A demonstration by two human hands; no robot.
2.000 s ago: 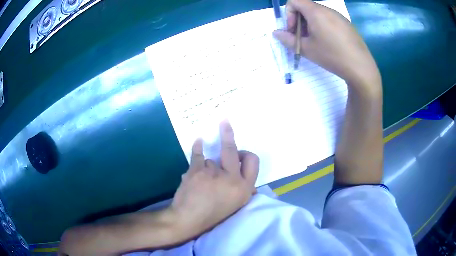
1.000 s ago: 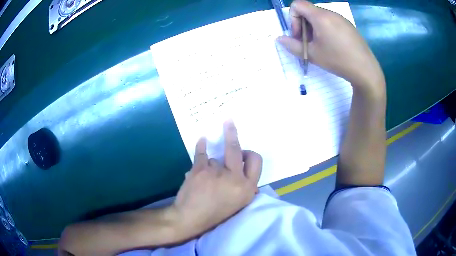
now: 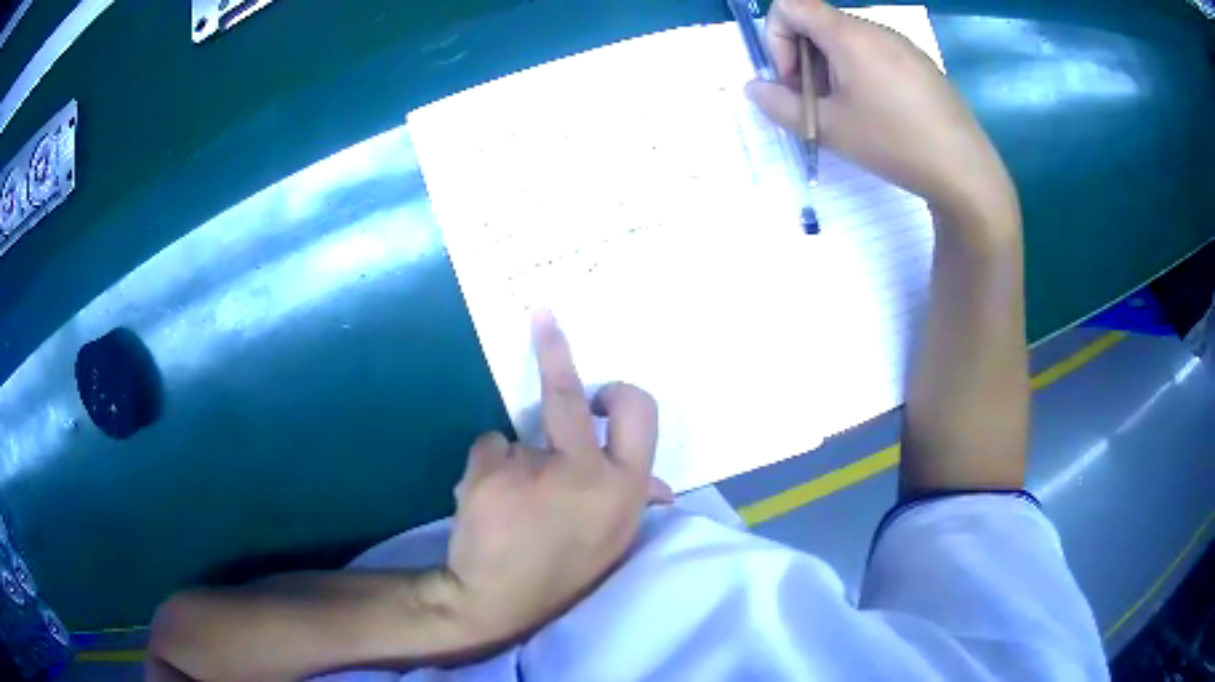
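White record sheets (image 3: 613, 280) lie on the green bench, with handwriting on the left page and ruled lines at the right; much of the paper is washed out by glare. My right hand (image 3: 853, 100) is at the top right of the paper, holding a clear pen (image 3: 786, 120) with a dark end and a thin brown tool (image 3: 809, 100). My left hand (image 3: 560, 493) rests at the paper's lower left edge, one finger extended onto the page, holding nothing.
A black round pad (image 3: 117, 382) lies on the green bench (image 3: 307, 413) at the left. A fixture plate with round units (image 3: 40, 176) is at the left edge, and another plate (image 3: 220, 13) is cut off at the top. Floor with a yellow line shows lower right.
The fixture plates have moved right and up. My left hand now extends one finger instead of two, slightly further left. My right hand and the pen have shifted slightly.
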